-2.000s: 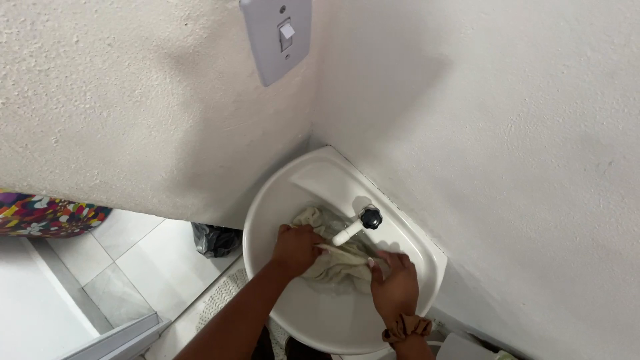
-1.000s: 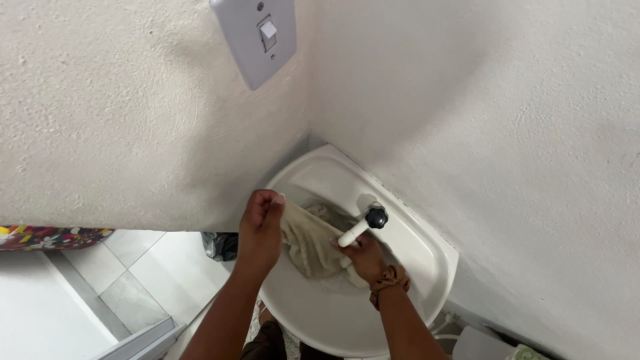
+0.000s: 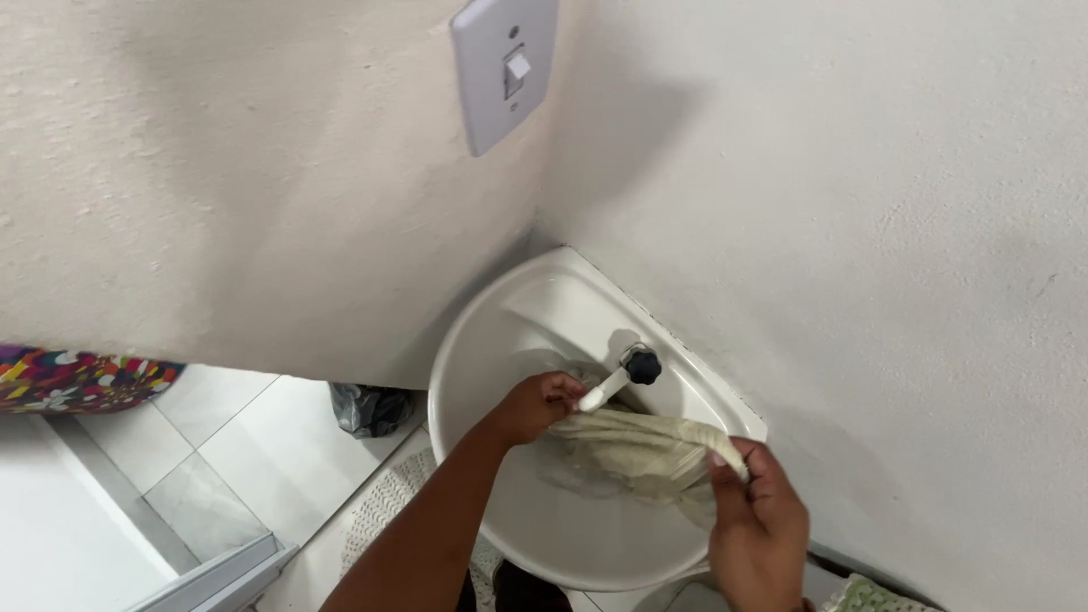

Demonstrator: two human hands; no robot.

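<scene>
A wet, pale cloth (image 3: 637, 450) is stretched across the white washbasin (image 3: 459, 365), its lower part in the water. My right hand (image 3: 761, 510) pinches one end of it between thumb and fingers near the basin's right rim. At the other end, beside the spout, my left hand (image 3: 540, 408) has its fingers curled at the cloth; their grip is partly hidden. The white tap (image 3: 605, 389) with a black knob (image 3: 643, 365) reaches over the cloth between the hands.
Textured walls meet behind the basin, and a light switch (image 3: 508, 72) is on the left one. Below stand a black plastic bag (image 3: 370, 410) and a multicoloured patterned item (image 3: 81, 381). A crocheted mat (image 3: 387, 497) lies on the tiled floor.
My left hand has come down from the basin's left side to beside the spout. My right hand has moved away from the tap toward the right rim, drawing the cloth's end with it.
</scene>
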